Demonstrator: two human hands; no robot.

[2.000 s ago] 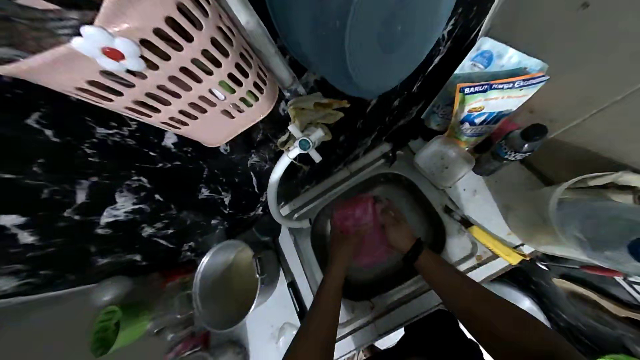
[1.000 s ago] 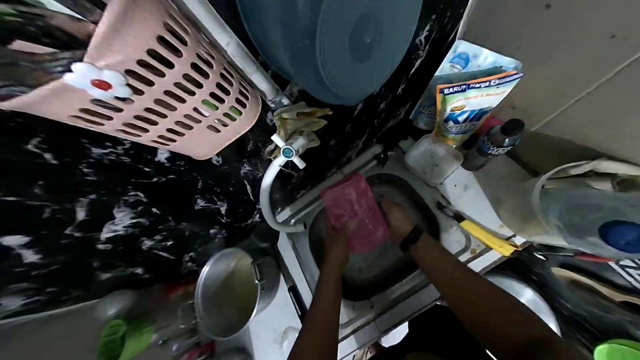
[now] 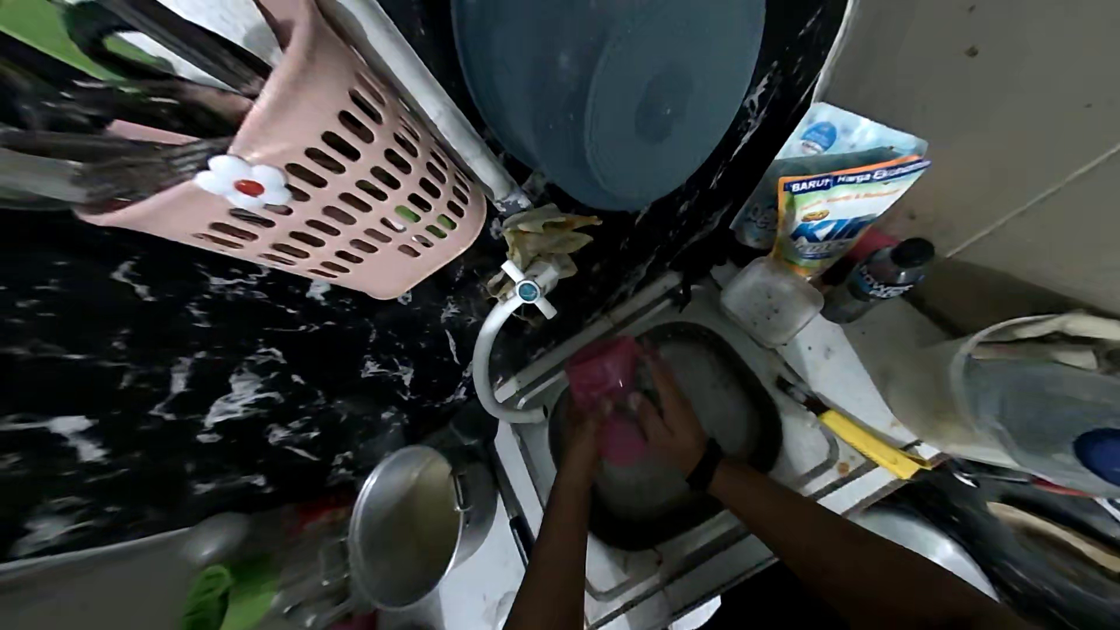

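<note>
Over the sink basin (image 3: 700,516), both my hands are on a pink plastic item (image 3: 604,372), which looks like a small container or bag; its exact kind is blurred. My left hand (image 3: 584,429) grips it from the lower left. My right hand (image 3: 669,416), with a dark band at the wrist, lies against its right side, fingers bent around it. Part of the pink item shows between the hands, lower down. A white curved faucet (image 3: 490,359) with a cross handle stands left of the basin, no water stream visible.
A pink perforated basket (image 3: 350,175) hangs upper left, a blue-grey basin (image 3: 612,87) above. A metal pot (image 3: 407,525) stands lower left. Right of the sink are a clear tub (image 3: 770,302), detergent pouch (image 3: 831,219), dark bottle (image 3: 879,280), yellow-handled tool (image 3: 866,442) and bucket (image 3: 1041,402).
The pink item, spread broad and flat one second ago, now shows narrower and turned between my hands. My right hand has come across its lower right side.
</note>
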